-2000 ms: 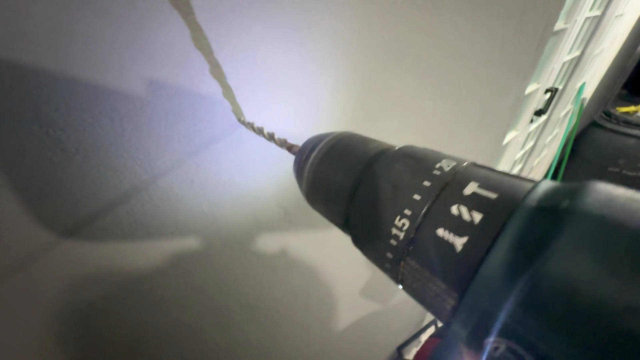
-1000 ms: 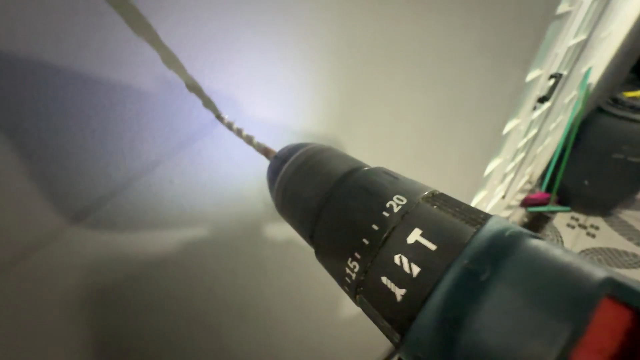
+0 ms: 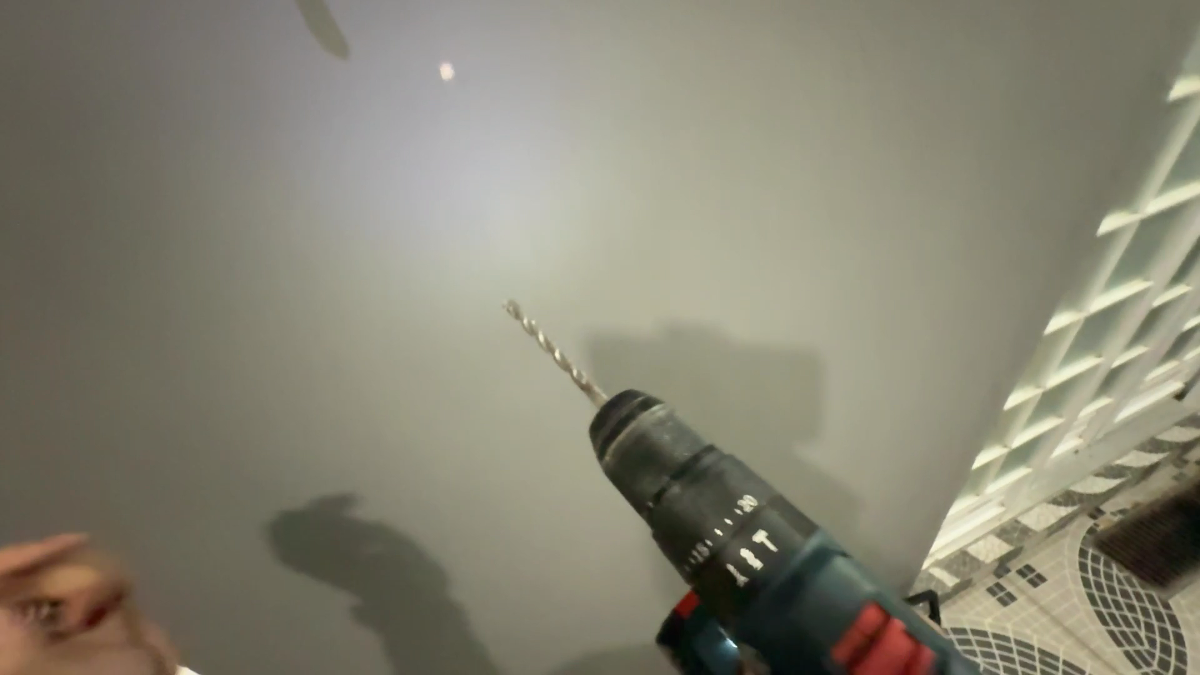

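A dark green and black cordless drill (image 3: pixel 750 553) reaches in from the lower right, tilted up to the left. A spiral drill bit (image 3: pixel 555 354) is fixed in its black chuck. The bit's tip stands below a small pale spot (image 3: pixel 446 71) on the grey wall (image 3: pixel 450 281). My left hand (image 3: pixel 75 605) is at the lower left edge, blurred and cut off, with its fingers partly bent; something small and dark shows at the fingers, too unclear to name. My right hand and the drill's handle are out of view.
A white slatted frame (image 3: pixel 1087 347) runs along the right side. Below it lies a patterned tile floor (image 3: pixel 1041 600) with a dark brown object (image 3: pixel 1153 530) at the right edge. Shadows of a hand and the drill fall on the wall.
The bit's tip, earlier at the end of its shadow on the wall, now stands apart from that shadow. The pale spot and my left hand have come into view. The view has shifted.
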